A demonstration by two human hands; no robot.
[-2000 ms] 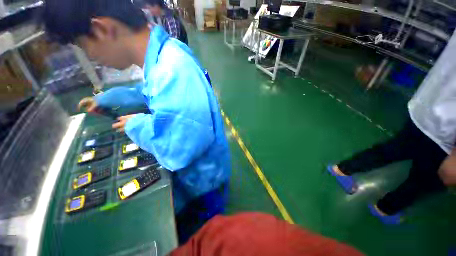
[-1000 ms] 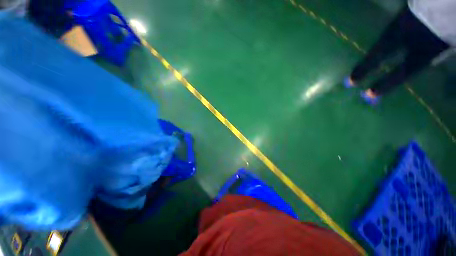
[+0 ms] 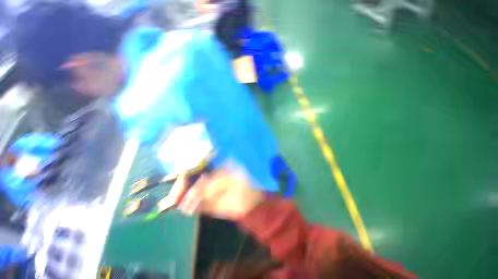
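Observation:
The frame is heavily blurred. My right hand [image 3: 221, 192], in a red sleeve, reaches from the lower right over the green bench mat [image 3: 147, 240]. Its fingers point left beside the yellow-framed phones; a yellow edge shows just above them. I cannot tell whether the hand grips a phone. Two yellow-framed phones [image 3: 139, 186] [image 3: 132, 206] lie on the mat left of my fingers. A clear tray edge and a yellow bit show at the bottom edge. My left hand is out of the picture.
A person in a blue smock [image 3: 218, 103] stands just beyond my hand. A bright white strip [image 3: 116, 188] runs left of the mat, with another blue-clad worker beyond. A blue stool [image 3: 266, 54] and a yellow floor line [image 3: 327, 152] are to the right.
The view has swung from the floor back towards the bench. My right hand has come into view over the mat, where before only the red sleeve showed.

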